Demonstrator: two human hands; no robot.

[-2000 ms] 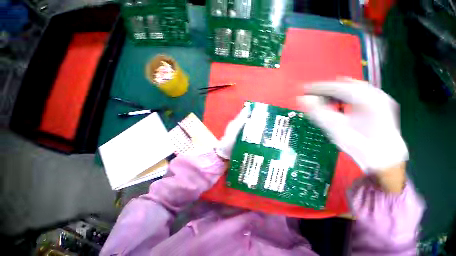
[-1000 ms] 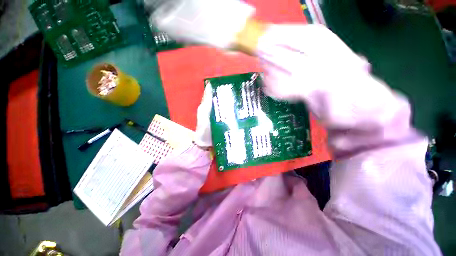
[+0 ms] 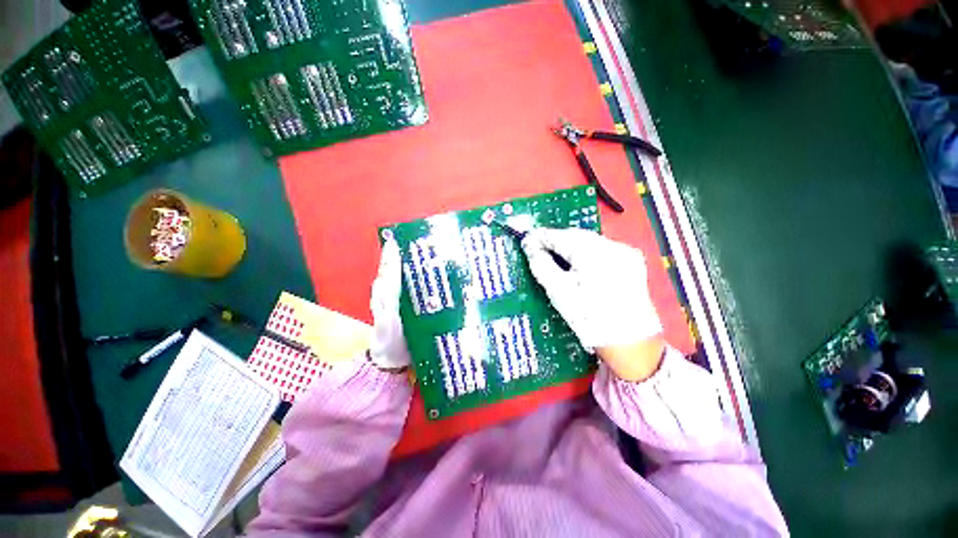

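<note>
A green circuit board (image 3: 478,394) lies over the red mat, its side with four blocks of silvery stripes facing up. My gloved left hand (image 3: 388,305) grips its left edge; the fingers under the board are hidden. My gloved right hand (image 3: 594,289) is over the board's right part, closed on thin dark tweezers (image 3: 562,255). Their tip is at the board's upper edge, near a small whitish spot. The hand covers part of the board, and I cannot tell whether the tip holds anything.
Side cutters (image 3: 594,147) lie open on the red mat (image 3: 483,95). Two green boards (image 3: 336,95) are at the far left. A yellow cup (image 3: 215,242) of small parts, a marker (image 3: 158,352) and papers (image 3: 205,420) are left. Right of the striped edge, the green conveyor (image 3: 725,210) carries a board with dark components (image 3: 840,378).
My right hand has come back from the far boards, down over the near board, with tweezers in it. The view has shifted, now showing the cutters. My left hand still holds the board's left edge.
</note>
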